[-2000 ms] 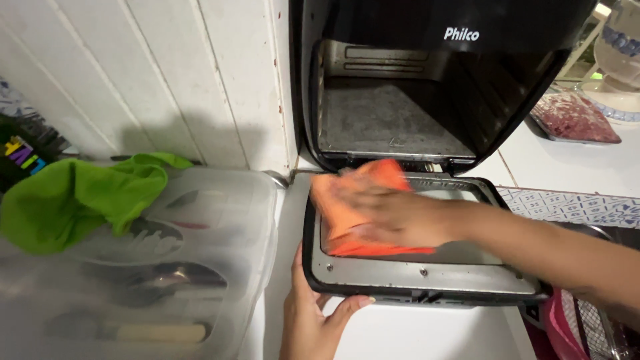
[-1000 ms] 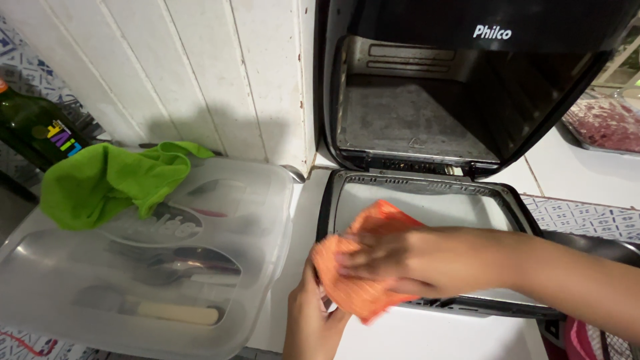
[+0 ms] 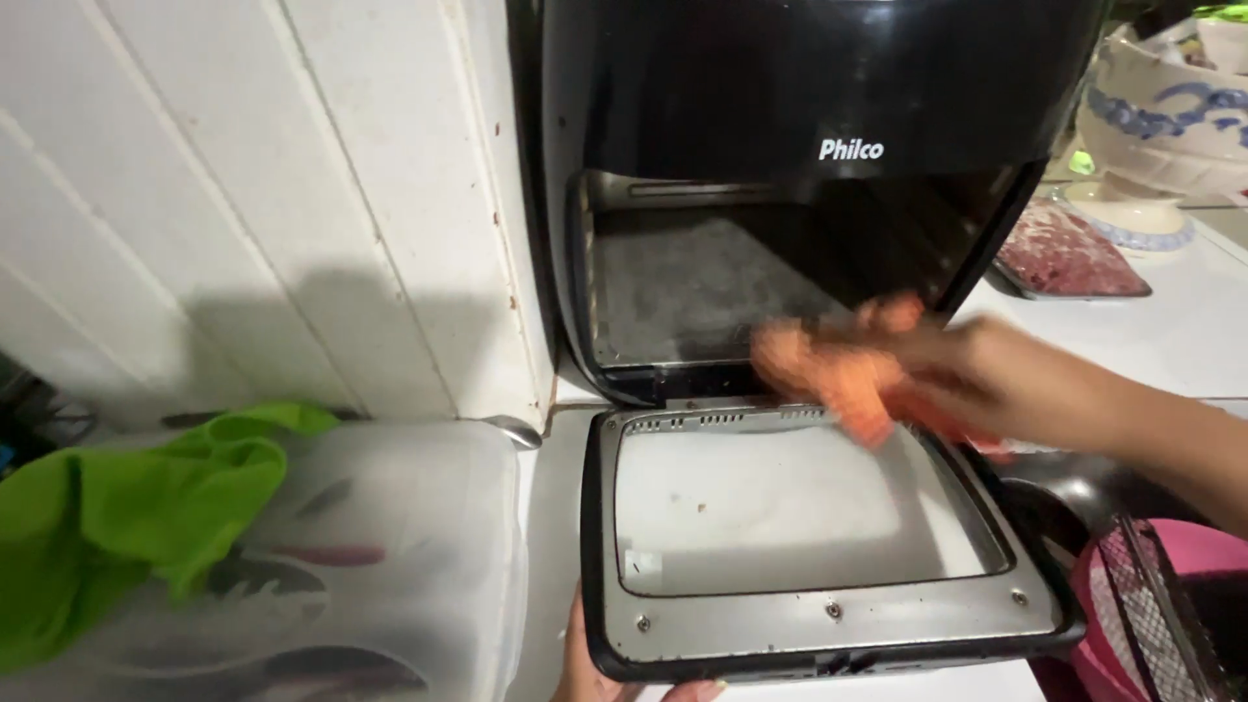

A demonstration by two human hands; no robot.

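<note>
A black Philco air fryer oven (image 3: 838, 88) stands with its door folded down toward me. My right hand (image 3: 936, 380), blurred, holds a crumpled orange cloth (image 3: 858, 390) above the hinge side of the door, in front of the oven's mouth. The door's inner face (image 3: 780, 507) shows a glass pane in a metal frame with screws and a few small specks. Under the door's near left corner is my left hand (image 3: 585, 663), mostly hidden by it, with fingertips showing below the edge.
At left, a green cloth (image 3: 185, 487) lies on a translucent plastic cutlery box (image 3: 419, 507) beside a white panelled wall (image 3: 244, 195). A pink basin (image 3: 1102, 604) with a wire rack is at lower right. Behind are a packet of reddish meat (image 3: 1072, 253) and a blue-patterned bowl (image 3: 1170, 117).
My right hand has lifted the orange cloth from the door's near edge up toward the oven opening, uncovering the glass. My left hand is now mostly beneath the door. The view is closer.
</note>
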